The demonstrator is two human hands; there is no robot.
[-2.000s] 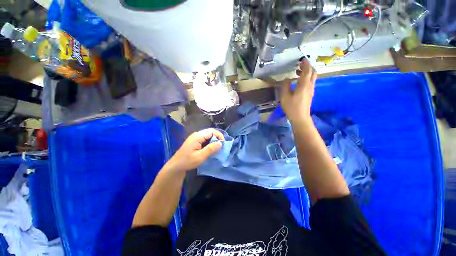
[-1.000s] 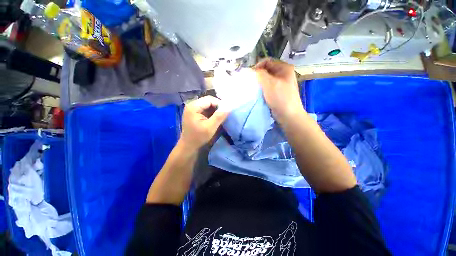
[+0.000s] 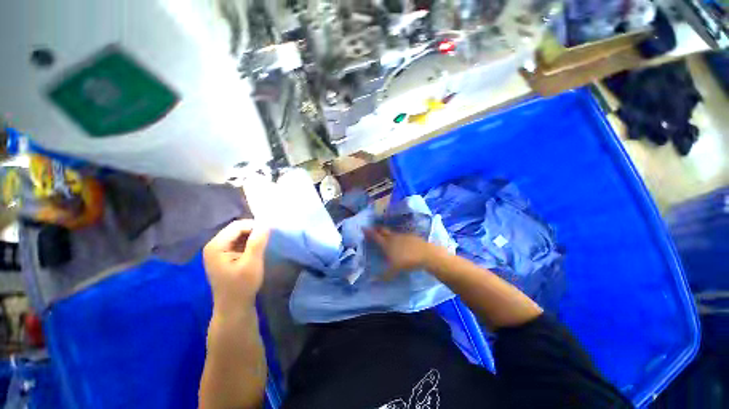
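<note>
The light blue shirt lies across my lap, and part of it reaches up under the bright lamp of the sewing machine. My left hand pinches the shirt's edge just below the lit needle area. My right hand is blurred and lies over the bunched cloth at the right; whether its fingers grip the cloth I cannot tell. The white machine head with a green badge stands at the upper left. Glare hides the clamp and the cloth's edge there.
The right blue bin holds crumpled blue shirts. Another blue bin stands at the left. A cardboard box is at the upper right. A bottle and the blurred button feeder are behind.
The view has swung to the right. My right hand has left the lit needle area and moved down onto the bunched shirt. My left hand still holds the cloth near the lamp.
</note>
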